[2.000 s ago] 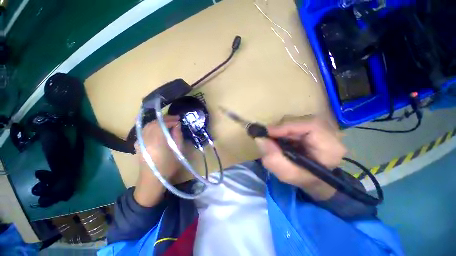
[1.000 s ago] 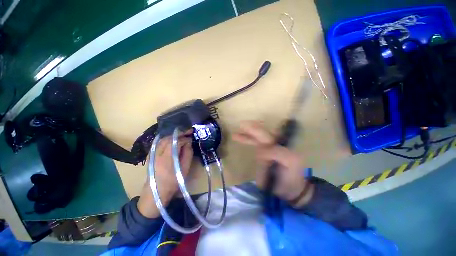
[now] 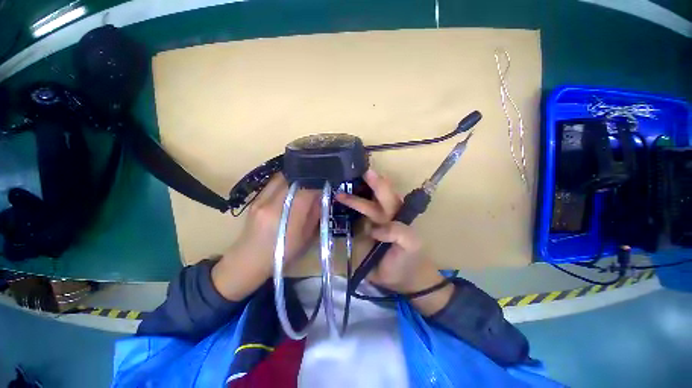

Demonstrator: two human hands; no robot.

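A black headset ear cup (image 3: 326,157) is held above the cardboard mat (image 3: 250,91). Two clear-silver arcs (image 3: 281,258) loop from it toward my body. The boom microphone (image 3: 470,121) sticks out to the right. My left hand (image 3: 265,231) holds the ear cup from the left, its fingers partly hidden behind the arcs. My right hand (image 3: 394,242) holds the soldering iron (image 3: 413,204), its tip pointing up and right, away from the cup. My right fingers also touch the open black housing (image 3: 349,208) under the cup; its inside is mostly hidden.
A silvery solder strand (image 3: 512,114) lies on the mat's right side. A blue tray (image 3: 543,182) with dark boxy items stands at right. A black band (image 3: 171,170) leads to the second ear cup (image 3: 110,64) at left. A black pile (image 3: 57,182) lies on green surface.
My right hand has come in from the right to the housing, its iron now pointing up and right. The ear cup has tilted, hiding most of the shiny part. The view has shifted and turned.
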